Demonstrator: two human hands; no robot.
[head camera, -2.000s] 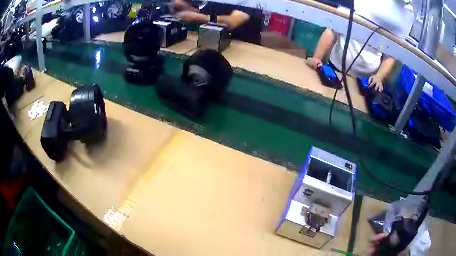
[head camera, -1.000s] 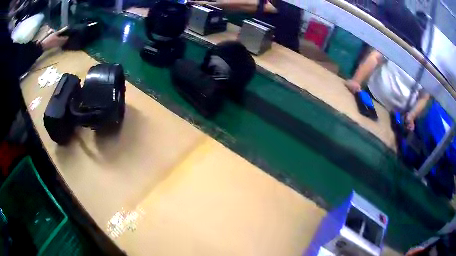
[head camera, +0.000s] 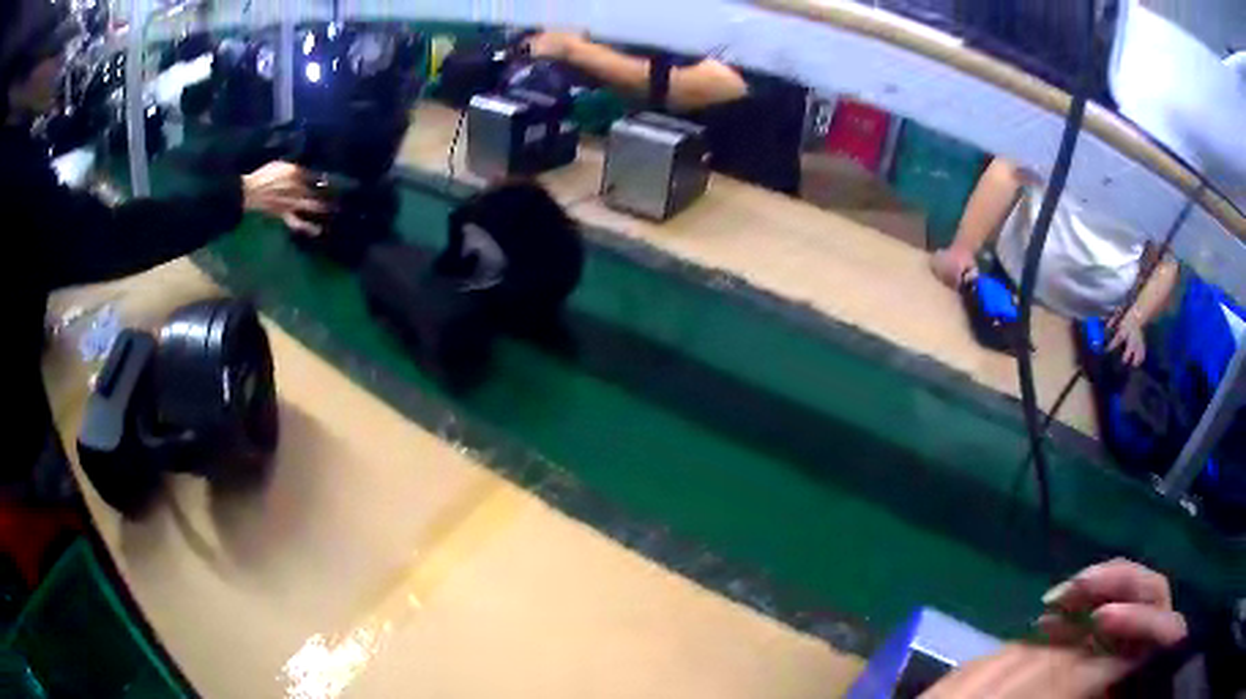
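My right hand (head camera: 1114, 615) shows at the lower right edge, blurred and cut off, with bent fingers over the screw feeder. A dark shape lies beside it at the edge; whether the hand grips it is unclear. The screw feeder (head camera: 916, 655), silver-white with a blue-violet side, is mostly cut off by the bottom edge and partly covered by the hand. My left hand is not distinguishable. A black appliance unit (head camera: 212, 389), blocky base joined to a round head, lies on the tan bench (head camera: 451, 587) at the left.
Another black unit (head camera: 513, 266) is on the green belt (head camera: 765, 451). At the upper left a person's hand (head camera: 284, 195) reaches to a dark unit. People work opposite beside silver boxes (head camera: 656, 164). A black cord (head camera: 1034, 314) hangs at the right. A green crate (head camera: 89, 628) is lower left.
The view has shifted, and the feeder has dropped mostly out of the bottom edge. My right hand has come over the feeder. The person at the left now reaches over the belt.
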